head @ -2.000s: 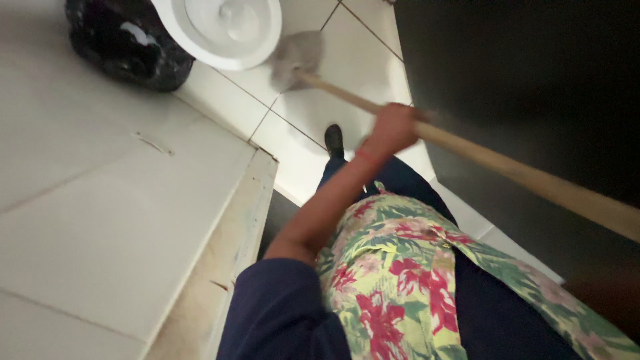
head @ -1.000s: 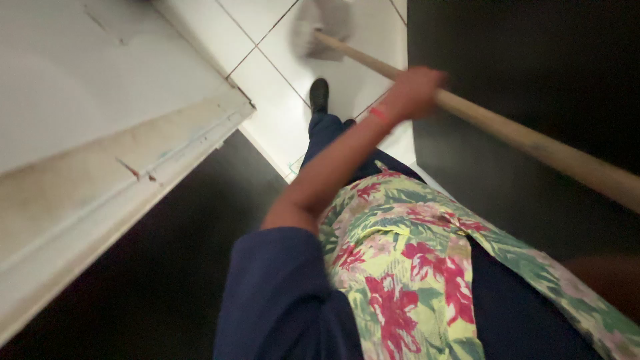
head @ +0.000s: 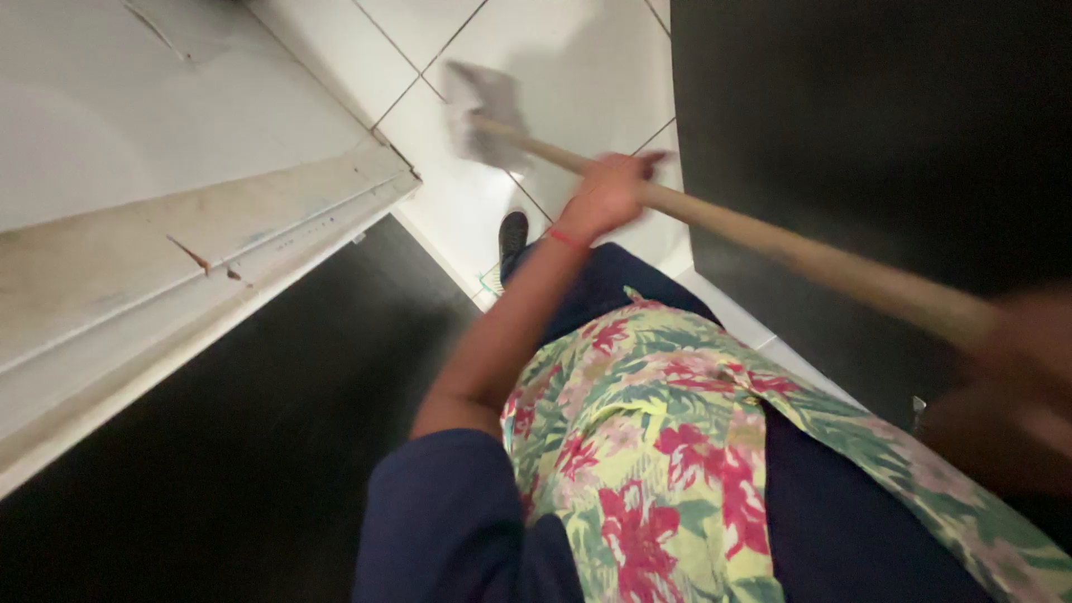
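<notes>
My left hand [head: 607, 194] grips a long wooden pole [head: 779, 243] partway along, with a red band on the wrist. At the pole's far end a greyish cloth head [head: 487, 113], blurred, lies on the white tiled floor. Near the right edge, my right hand [head: 1022, 335] is dark and blurred around the pole's upper end; its fingers are hard to make out. The pole runs from upper left to lower right, in front of my floral apron [head: 636, 402].
A dark panel [head: 837, 126] stands on the right. On the left are a pale door frame [head: 209, 234] with chipped spots and a dark surface [head: 251, 419] below it. White floor tiles [head: 586, 67] lie between, and my dark shoe [head: 513, 233] rests on them.
The toilet bowl and black bag seen two seconds ago have left the view as it shifted. The cloth head has moved closer to my shoe. Both hands stay on the pole.
</notes>
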